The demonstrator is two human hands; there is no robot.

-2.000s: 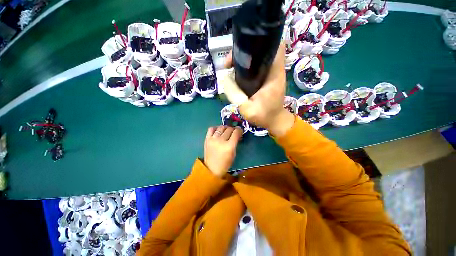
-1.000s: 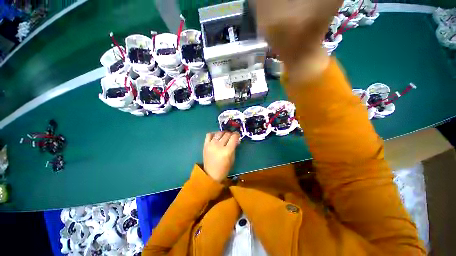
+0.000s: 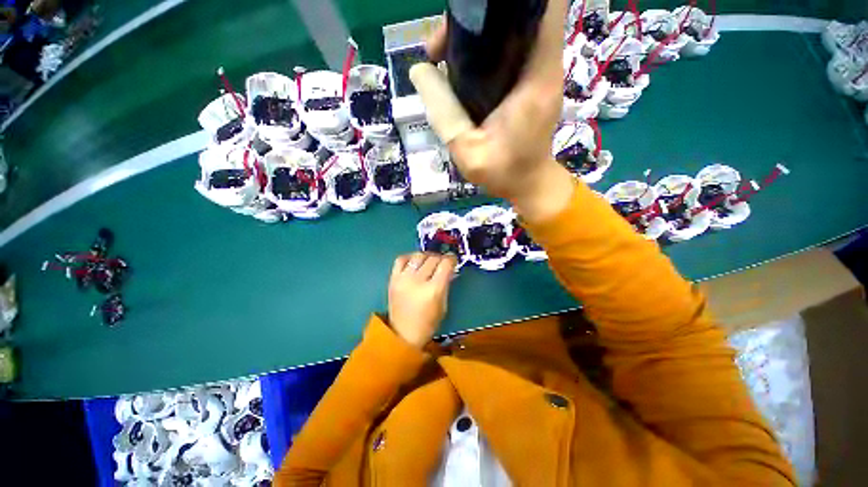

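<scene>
My right hand (image 3: 514, 124) is closed around the thick black electric screwdriver (image 3: 490, 52), raised over the screw feeder; its lower tip is hidden. A pale wrap shows on one finger. The silver-grey screw feeder (image 3: 425, 167) stands partly behind this hand. My left hand (image 3: 420, 290) rests at the near rim of the leftmost white housing (image 3: 443, 234) of the front row, its fingertips on the rim. That housing is dark inside with a red lead. More wired housings (image 3: 489, 238) continue the row to the right, partly hidden by my right sleeve.
Stacked housings (image 3: 291, 177) stand left of the feeder, more (image 3: 621, 68) behind right. Loose wired parts (image 3: 98, 269) lie on the green bench (image 3: 238, 295) at left. A blue bin (image 3: 277, 411) of white shells is below; a cardboard carton (image 3: 838, 352) is at lower right.
My right hand first swung up and away from the front housings, uncovering the feeder, and is now back over the feeder with the screwdriver. My left hand has stayed at the leftmost housing.
</scene>
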